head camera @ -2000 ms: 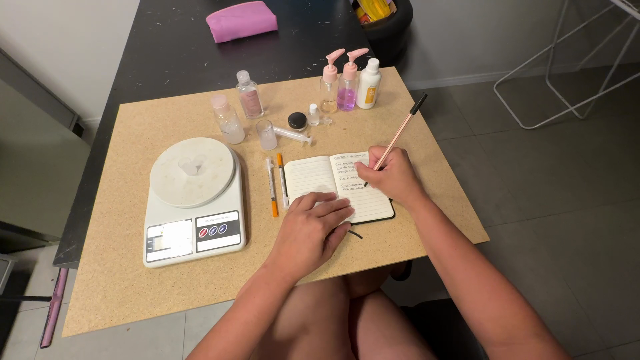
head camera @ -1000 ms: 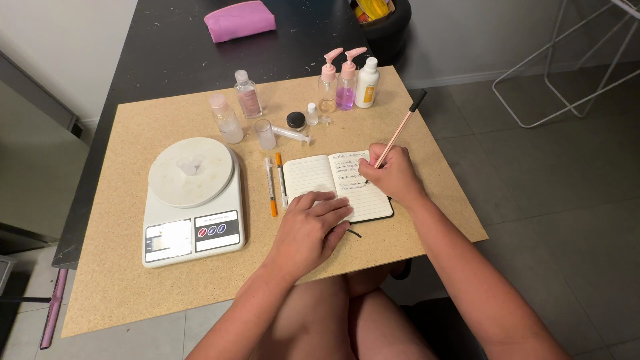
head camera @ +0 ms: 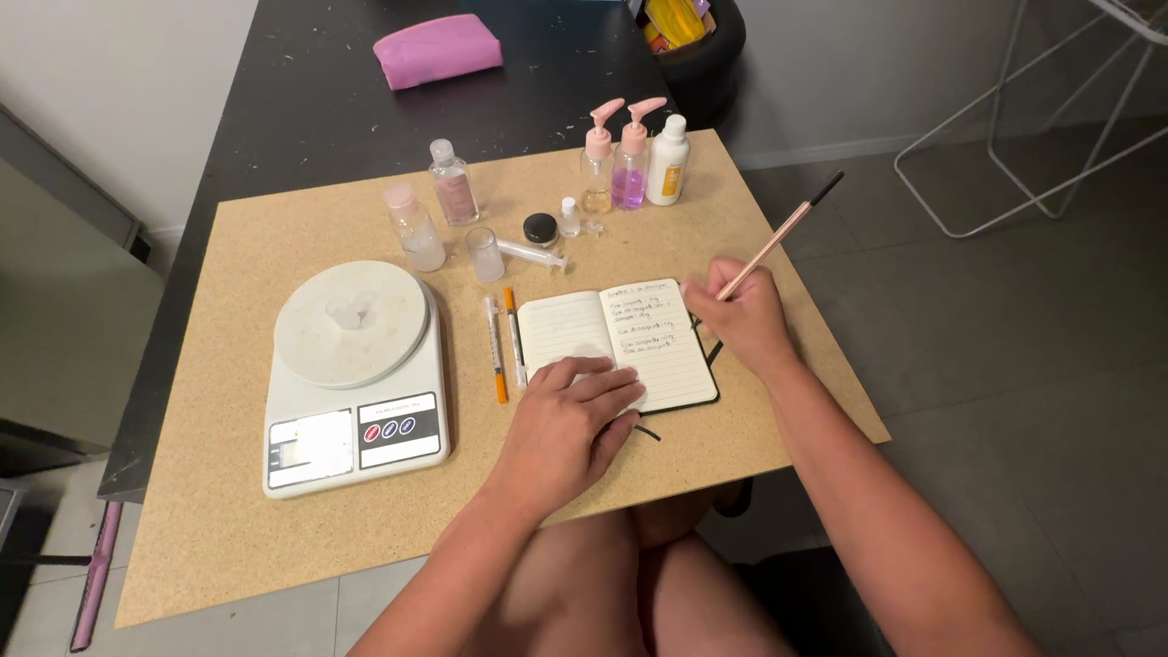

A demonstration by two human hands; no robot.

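Note:
An open notebook [head camera: 671,374] with handwriting on its right page lies on the chipboard panel [head camera: 228,547]. My left hand [head camera: 579,424] rests flat over its lower middle, fingers slightly spread, holding nothing. Just off the notebook's right edge, my right hand [head camera: 748,315] grips a pink pen [head camera: 771,245] with a black end pointing up and right; its tip is hidden. Two thin syringes with orange caps, one nearer [head camera: 495,351] and one beside the notebook [head camera: 514,333], lie left of it. Farther left stands a white digital kitchen scale [head camera: 351,333] with a small clear item on its round plate.
Behind the notebook stand two pump bottles [head camera: 597,173] [head camera: 630,173], a white bottle [head camera: 669,164], two clear bottles [head camera: 454,187] [head camera: 418,235], a small cup [head camera: 485,255], a larger syringe [head camera: 529,253] and a black-lidded jar [head camera: 540,228]. A pink pouch [head camera: 438,50] lies on the black table.
My right hand has moved off the notebook's right page to just beyond its right edge, still with the pen. My left hand has stayed on the notebook.

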